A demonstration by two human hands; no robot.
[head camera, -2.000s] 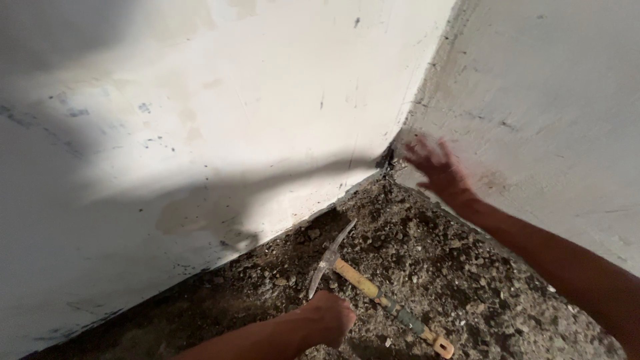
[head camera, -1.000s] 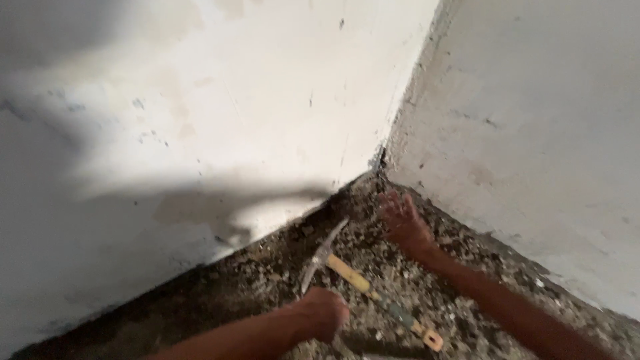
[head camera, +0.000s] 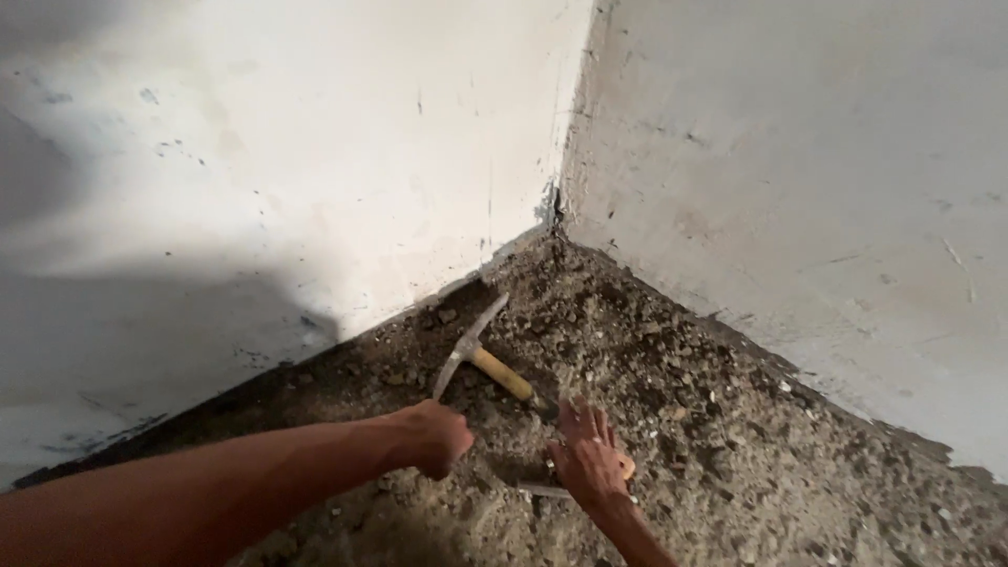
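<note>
A small pick hammer (head camera: 504,373) with a pale metal double-ended head and a yellowish handle lies on rough, stony ground in the corner. My left hand (head camera: 439,438) is closed in a fist just below the lower tip of its head; whether anything is inside the fist cannot be seen. Over the far end of the handle is my right hand (head camera: 589,455), palm down with fingers spread, hiding part of the handle; its orange end shows beside the hand. A thin pale strip (head camera: 543,490) lies on the ground, partly hidden by my right hand.
Two plastered walls meet at the corner: a brightly lit left wall (head camera: 331,142) with shadows and a grey right wall (head camera: 811,181). Loose rubble and soil (head camera: 709,457) cover the ground, with small stones along the wall bases.
My right hand has come down from beside the right wall, near the corner, to the hammer's handle end. My left hand stays near the hammer head.
</note>
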